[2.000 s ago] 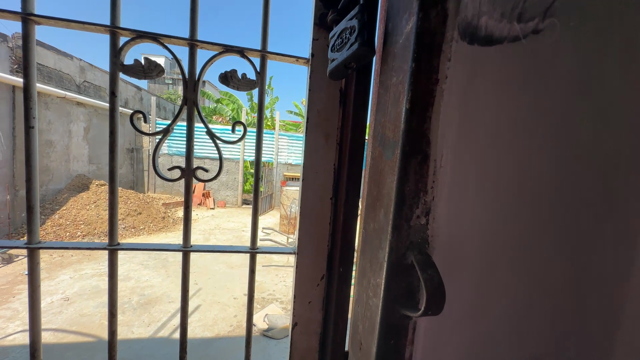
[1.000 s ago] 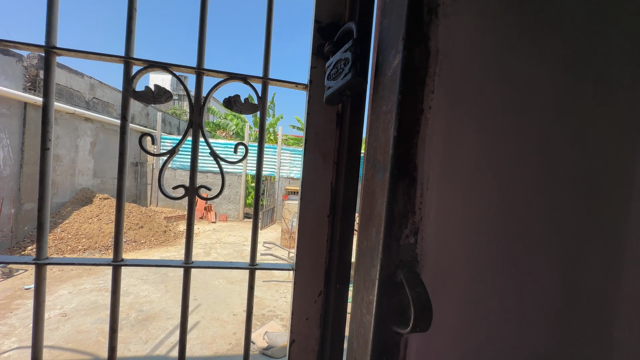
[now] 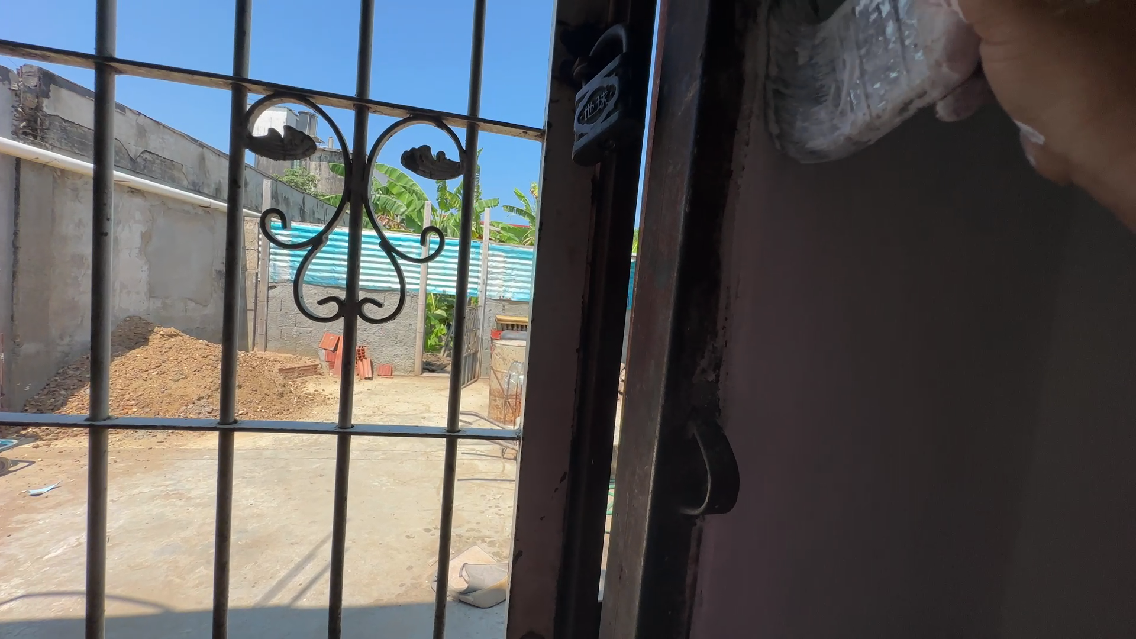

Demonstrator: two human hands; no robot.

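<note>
At the upper right, my right hand [image 3: 1056, 98] grips a paintbrush [image 3: 874, 67] coated in whitish paint, close above its bristles. The bristles point left and down, against or just in front of the shaded wall [image 3: 896, 355], beside the dark metal door frame; whether they touch it I cannot tell. Whitish smears mark my fingers. The brush's handle is hidden. My left hand is out of view.
On the left stands a barred metal gate [image 3: 351, 266] with scrollwork. A padlock [image 3: 599, 111] hangs on its post, and a curved metal loop [image 3: 717, 470] juts from the frame. Outside are a soil heap [image 3: 177, 373], bricks [image 3: 330, 348] and a block wall [image 3: 177, 257].
My right hand and the paintbrush have come into view at the upper right; neither earlier frame shows them.
</note>
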